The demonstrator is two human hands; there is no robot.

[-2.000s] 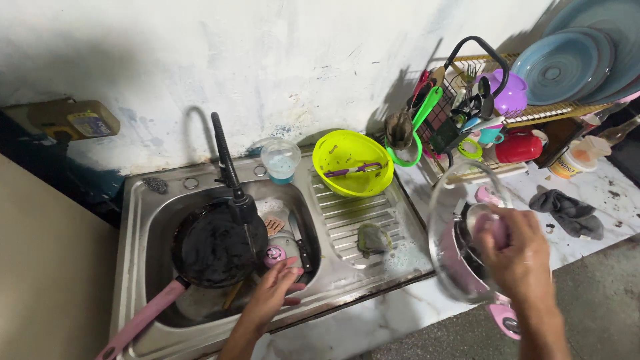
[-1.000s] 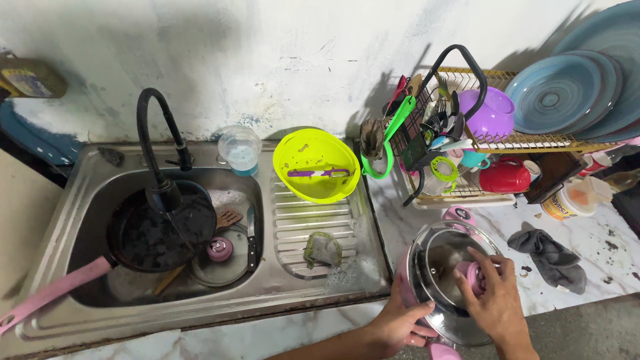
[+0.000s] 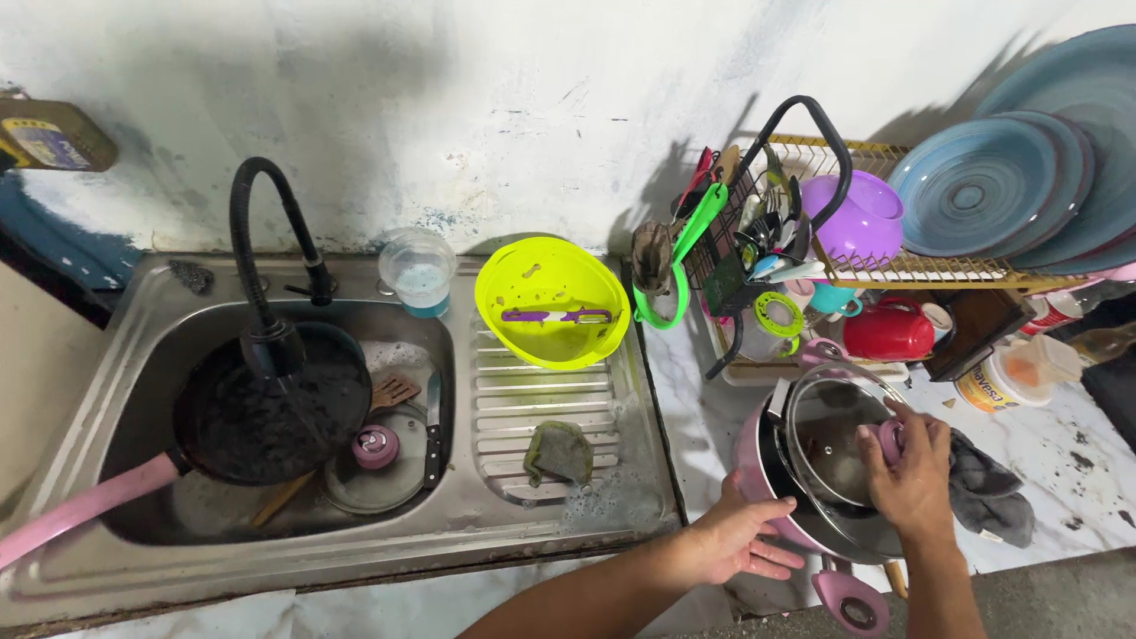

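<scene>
My right hand (image 3: 910, 470) grips the pink knob of a glass lid (image 3: 834, 426), which is tilted over a pink cooking pot (image 3: 754, 457) on the marble-patterned counter. Beside the pot's left side is my left hand (image 3: 750, 537), fingers apart, its thumb near the rim. Something metallic shows inside the pot under the lid; the rest is hidden. The pot's pink handle (image 3: 849, 603) points toward me. In the sink, a black frying pan (image 3: 266, 408) with a pink handle lies under the black faucet (image 3: 271, 346), where water runs.
A lid (image 3: 382, 484), knife (image 3: 432, 435) and slotted spatula (image 3: 395, 390) lie in the sink. The drainboard holds a yellow-green basin (image 3: 555, 266) with a peeler and a sponge (image 3: 559, 454). A dish rack (image 3: 941, 271) stands behind the pot; a grey cloth (image 3: 990, 493) lies right of it.
The right hand has brought the glass lid to the pot; one second ago it lay lower over it, now it is tilted. The left hand has moved from the sink to the pot's side.
</scene>
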